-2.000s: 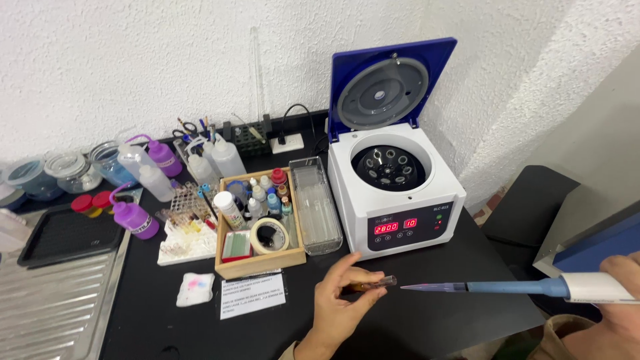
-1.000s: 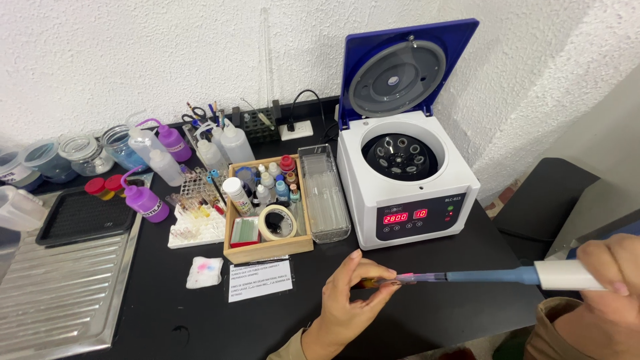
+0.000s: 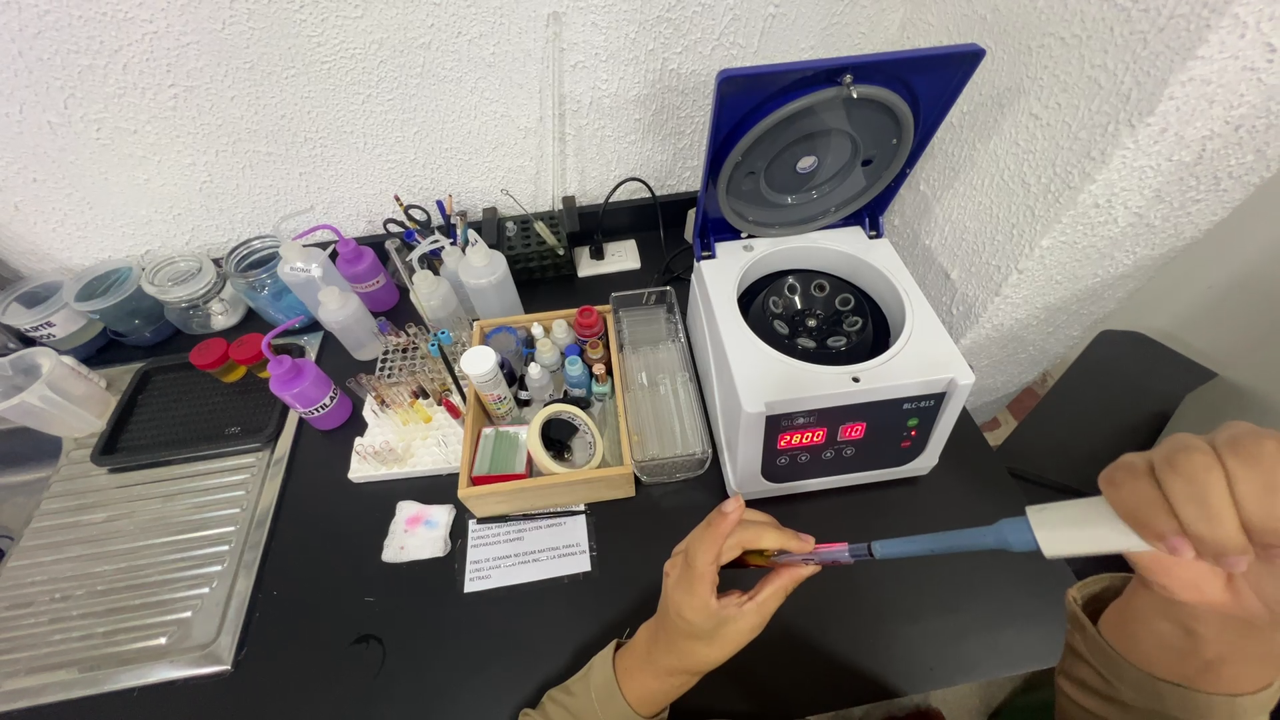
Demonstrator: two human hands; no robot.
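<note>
Low in the centre, my left hand point(image 3: 715, 600) pinches a small sample tube point(image 3: 830, 553) lying almost level, with dark amber content at its closed end and a label at its mouth. My right hand point(image 3: 1200, 550), at the right edge, is wrapped around a micropipette point(image 3: 1000, 537) with a white grip and blue-grey shaft. The pipette's tip reaches into the mouth of the tube. Just beyond my hands stands a white benchtop centrifuge point(image 3: 830, 370); its blue lid point(image 3: 815, 150) is raised and the black rotor point(image 3: 815, 315) shows inside, its display lit red.
Left of the centrifuge lie a clear tray of pipettes point(image 3: 662, 400) and a wooden box point(image 3: 560, 487) of bottles and tape. Farther left are a white tube rack point(image 3: 410, 450), purple wash bottles point(image 3: 310, 388), glass jars and a metal drainboard point(image 3: 130, 540). A stained gauze pad point(image 3: 418, 531) lies near a printed sheet point(image 3: 525, 550).
Two seconds ago the pipette tip was just outside the tube; it has since entered the tube's mouth, and my two hands are closer together.
</note>
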